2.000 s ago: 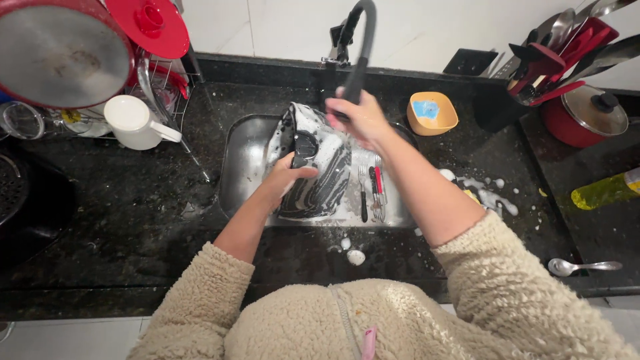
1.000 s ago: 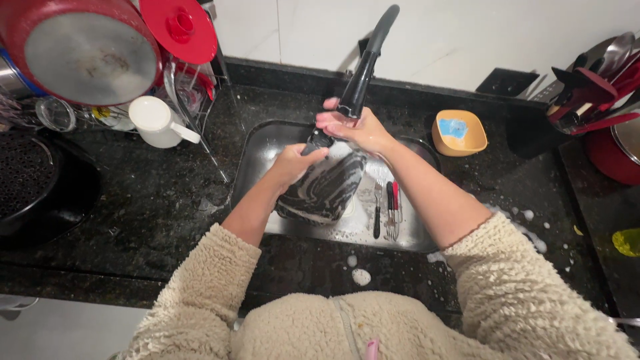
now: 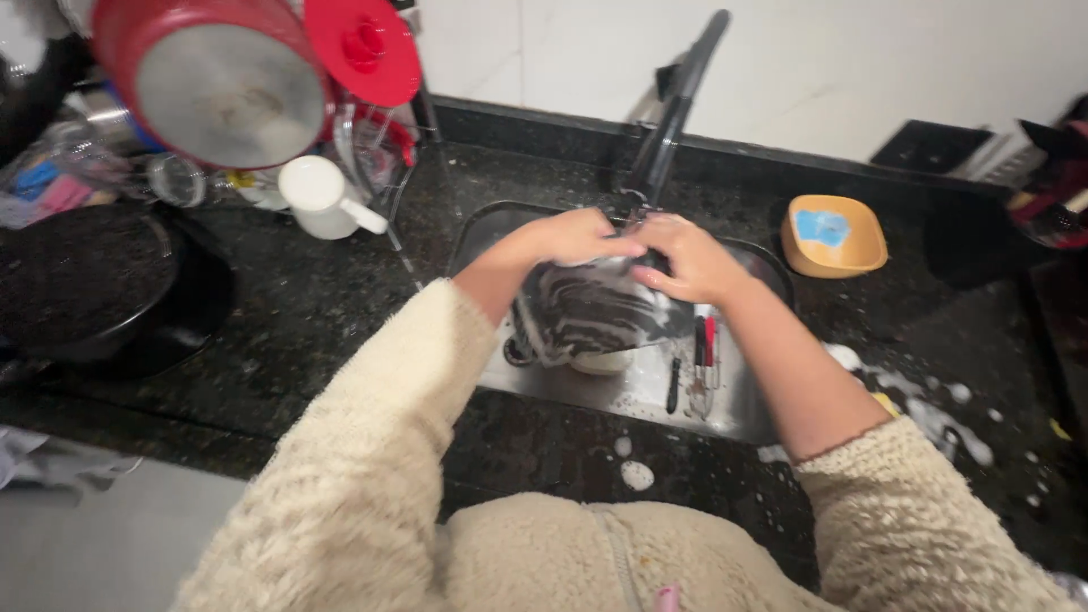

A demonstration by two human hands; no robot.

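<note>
A dark pan or tray (image 3: 595, 310) streaked with soap foam lies tilted in the steel sink (image 3: 578, 391). At its upper edge are my left hand (image 3: 582, 238) and my right hand (image 3: 684, 255), close together under the black faucet (image 3: 667, 144). The fingertips are blurred, so whether either hand grips the pan cannot be told. Below the pan's lower edge shows part of a pale rounded item (image 3: 602, 363). Right of the pan, cutlery with black and red handles (image 3: 704, 344) rests on the sink floor.
At left stand a white mug (image 3: 323, 200), a black pot-like vessel (image 3: 102, 280), a large red pan (image 3: 229, 93) and a red lid (image 3: 365, 51). Right of the sink is an orange bowl (image 3: 833, 238) holding something blue. Foam (image 3: 918, 399) spots the dark stone counter.
Both hands have come together at the pan's upper edge. My right hand has left the faucet's spout, where it was two seconds ago. Less foam covers the pan than in the oldest frame.
</note>
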